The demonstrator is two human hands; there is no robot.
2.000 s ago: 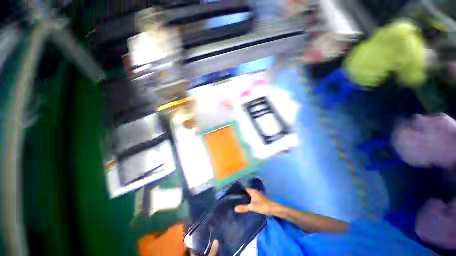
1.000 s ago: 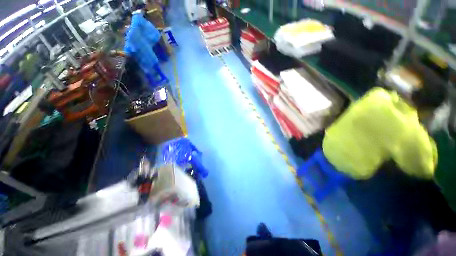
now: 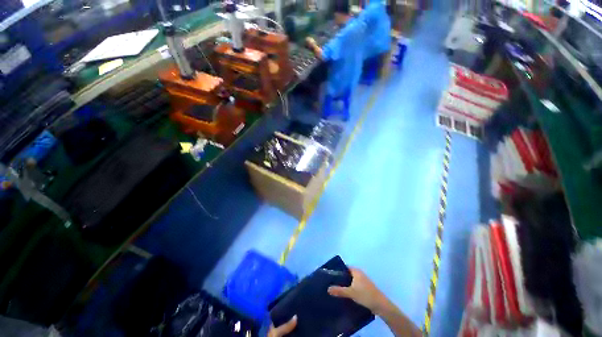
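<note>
A flat black tablet-like panel (image 3: 320, 304) is held low in front of me, tilted, above the blue floor. My right hand (image 3: 360, 293) grips its right side, with the thumb on the top face and the fingers behind. My left hand (image 3: 284, 328) is cut off by the bottom edge of the picture. Its thumb shows on the panel's lower left edge, and the rest is hidden. The panel's lower end lies near the picture's bottom edge.
An open clip box (image 3: 288, 164) stands beside the bench. A blue stool (image 3: 254, 283) is just left of the panel. Orange press fixtures (image 3: 198, 105) and a black tray (image 3: 125, 187) are on the left bench. Workers in blue (image 3: 346, 59) are ahead. Red-and-white stacks (image 3: 472, 99) stand right.
The view has turned left along the bench and steadied. The panel, earlier only partly visible at the bottom edge, now shows higher, with both hands on it. The person in yellow is out of view.
</note>
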